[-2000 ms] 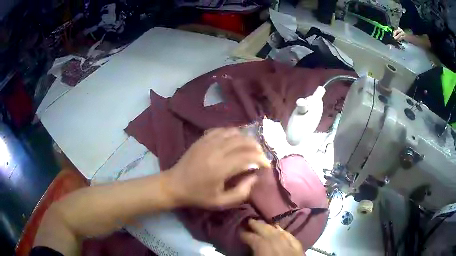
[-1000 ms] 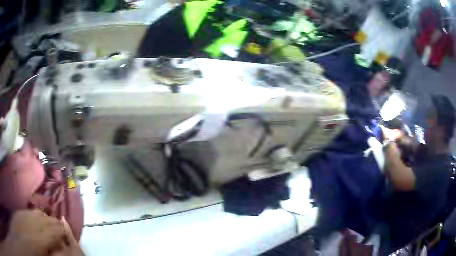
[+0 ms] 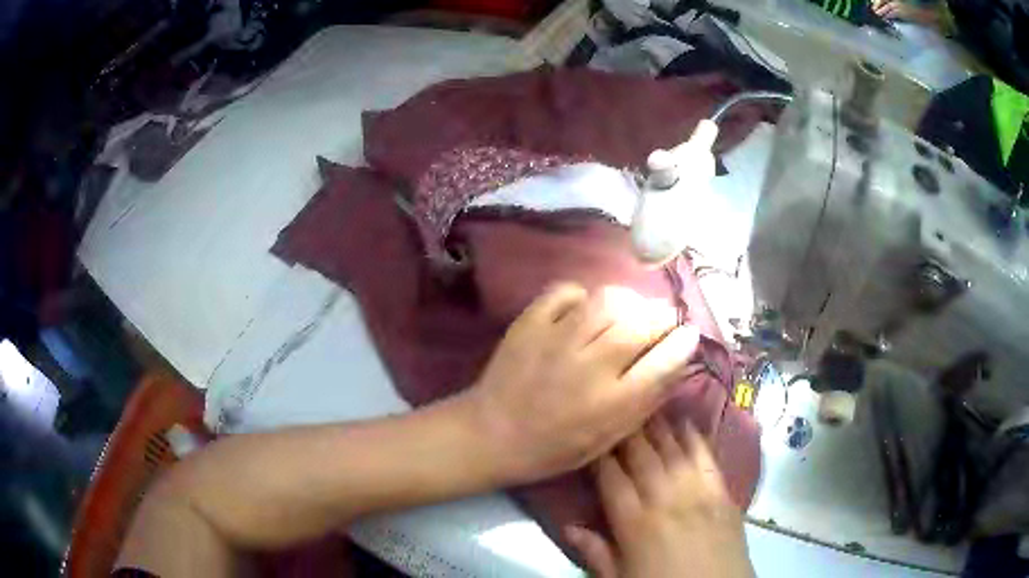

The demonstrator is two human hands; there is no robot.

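Observation:
Maroon lining [image 3: 519, 107] lies spread over the table and runs up to the presser foot area. A flecked tweed piece [image 3: 480, 175] with a white-backed part [image 3: 564, 192] lies on it. My left hand [image 3: 575, 373] is bent over the lining just left of the needle area, its fingers closed on the cloth. My right hand [image 3: 671, 502] lies on the lining below it, fingers slightly apart; whether it grips cloth is unclear. Yellow marks [image 3: 744, 393] show at the presser foot. The needle itself cannot be made out.
The sewing machine head [image 3: 880, 226] stands at right, with a white lamp [image 3: 666, 209] to its left. A beige knob [image 3: 836, 406], dark snips [image 3: 891, 452] and scissors [image 3: 959, 463] are below it. Scraps [image 3: 677, 40] lie behind the table. An orange basket [image 3: 119, 474] is at lower left.
The view swung right over the machine, then back. Since the first frame, both hands are closer together near the needle, and the tweed and white-backed part are more exposed.

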